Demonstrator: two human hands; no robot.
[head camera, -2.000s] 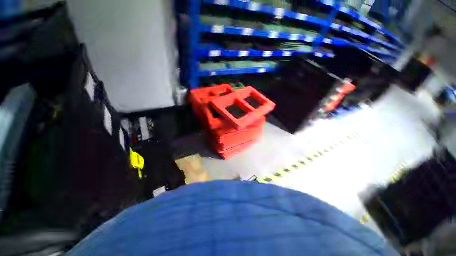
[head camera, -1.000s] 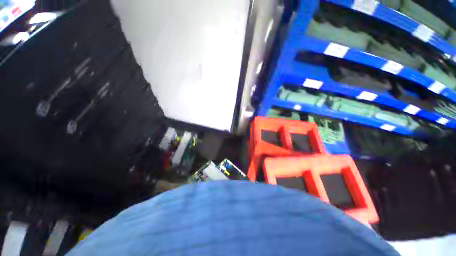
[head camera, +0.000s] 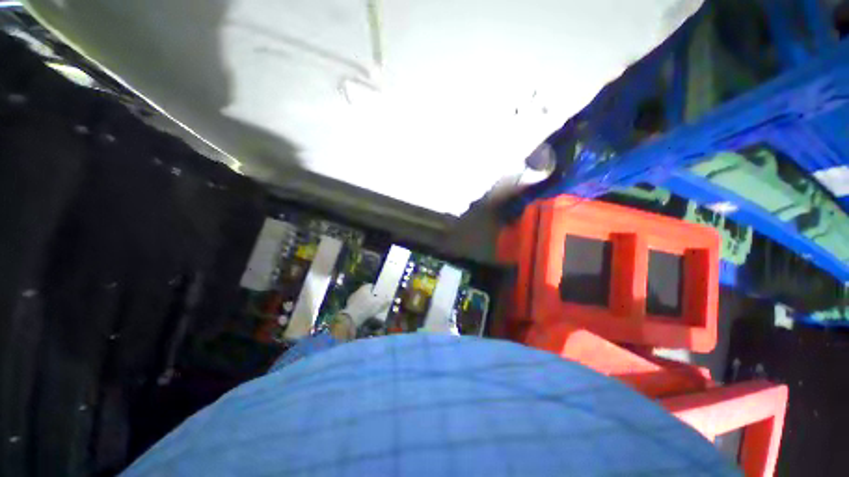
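Two circuit boards crowded with parts lie side by side in a dark box or space. The left board (head camera: 272, 256) and the right board (head camera: 421, 291) each carry long silver-white heat sinks and yellow-brown parts. My left hand (head camera: 366, 303), in a white glove with a blue sleeve behind it, reaches between them at the right board's left edge. Its fingers are small and blurred, so whether it grips the board cannot be told. The blue cloth hides the boards' near ends. My right hand is not in view.
Black boxes (head camera: 93, 252) stand at left. A large white panel (head camera: 400, 102) fills the top. Red-orange frames (head camera: 628, 326) are stacked at right. Blue shelving (head camera: 726, 135) with green items is at upper right. Blue cloth (head camera: 428, 401) fills the bottom.
The view has moved closer to the boards and white panel. The two boards show larger, and a gloved hand has come into view at them. The red frames appear further right.
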